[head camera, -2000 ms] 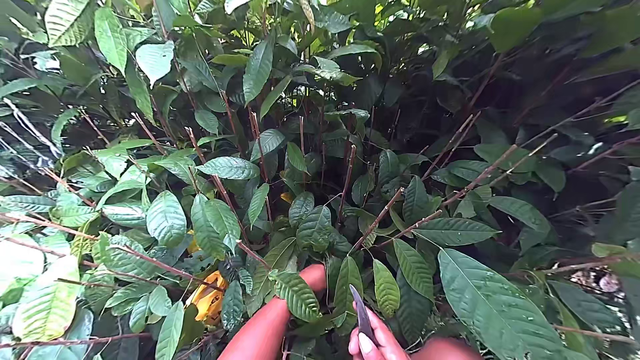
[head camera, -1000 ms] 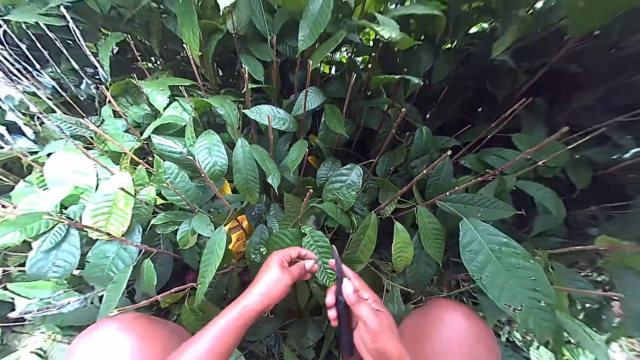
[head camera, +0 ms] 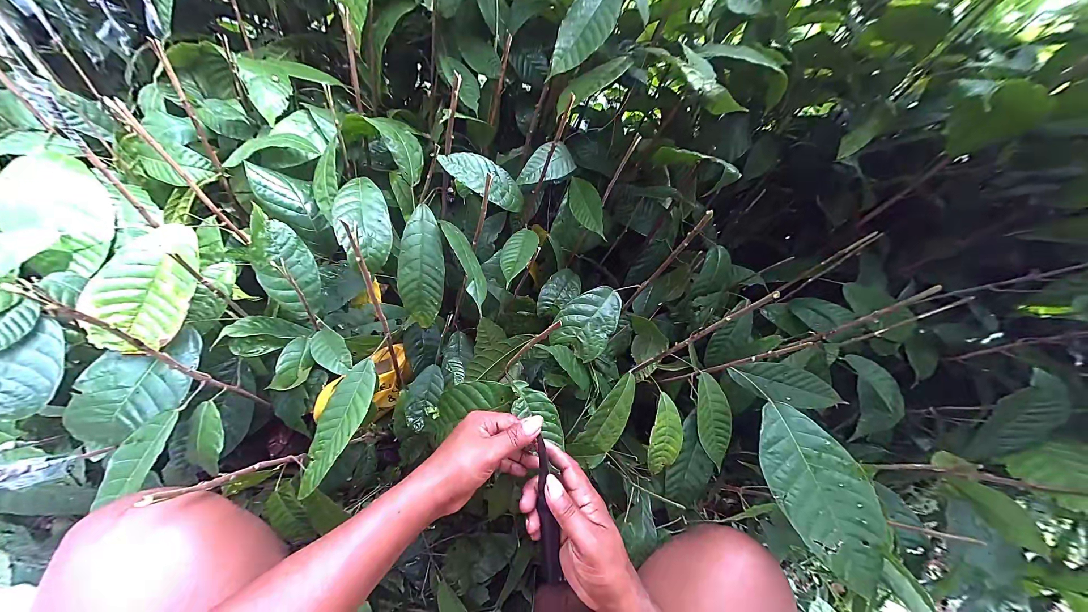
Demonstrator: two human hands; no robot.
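Note:
My right hand point(head camera: 578, 527) is closed around a dark, narrow knife point(head camera: 548, 510), held upright at the lower middle. My left hand point(head camera: 489, 455) is beside its upper end, thumb and fingertips pinched together near the tip. Whether a stem or part of the blade lies between those fingertips cannot be told. Just above the hands are a small ribbed green leaf point(head camera: 537, 410) and a cut woody stem point(head camera: 534, 344). The blade's edge and tip are mostly hidden by the fingers.
Dense leafy plants with bare cut stems point(head camera: 722, 323) surround the hands. A yellow plastic piece bearing writing point(head camera: 389, 367) lies among leaves at left. My knees point(head camera: 170, 544) flank both forearms. A large green leaf point(head camera: 820, 484) hangs at right, and a thin branch point(head camera: 229, 478) crosses near the left knee.
My left hand, reaching into the leaves at first, has drawn back and come together with the right hand at the knife. The view has shifted, bringing both knees into sight.

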